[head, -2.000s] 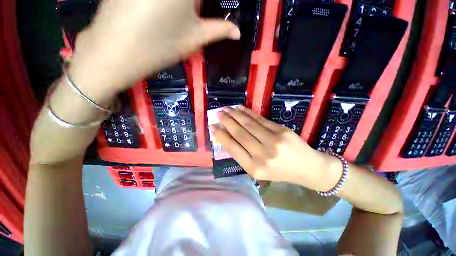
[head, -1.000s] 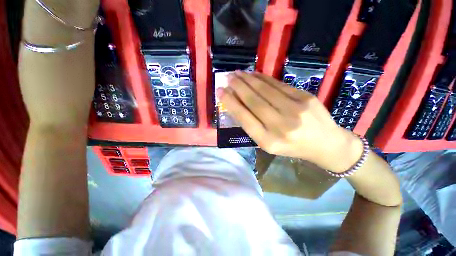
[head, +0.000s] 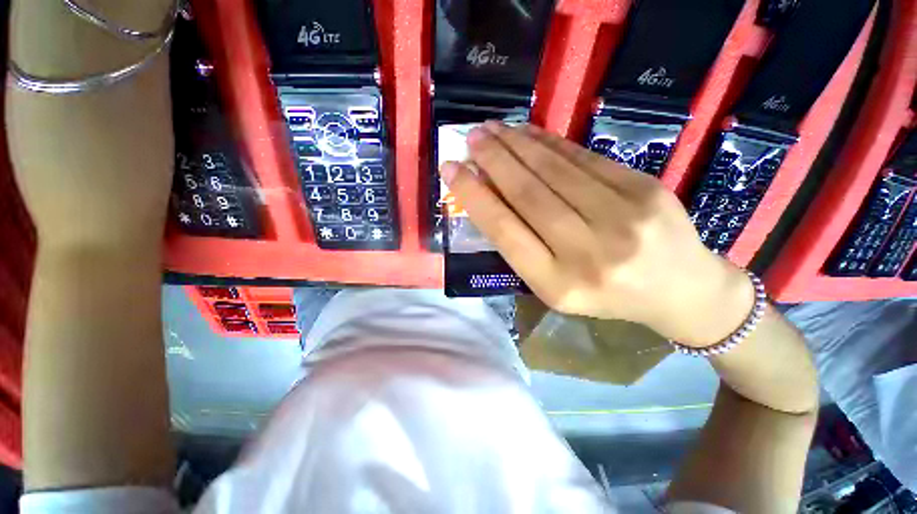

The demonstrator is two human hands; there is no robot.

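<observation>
Opened black flip phones stand in rows in a red foam tray (head: 402,263). My right hand (head: 573,216) lies flat over the keypad half of the middle phone (head: 483,62). Its fingers press on a small white and orange card (head: 457,153), partly hidden under them. A dark strip with a dotted patch shows below the card. The phone to the left (head: 340,166) shows its keypad uncovered. My left hand is cut off by the top edge; only the forearm and wrist with silver bangles show at the left.
More open phones lie to the right (head: 739,176) and far left (head: 211,186). A second red tray stands at the far right. Smaller red trays (head: 246,309) and a brown cardboard piece (head: 588,346) are below the bench edge. A person's pale clothing shows at the lower right.
My left hand has moved up and out of the picture. My right hand stays on the card over the middle phone. The view has shifted, so the phones sit higher in the picture.
</observation>
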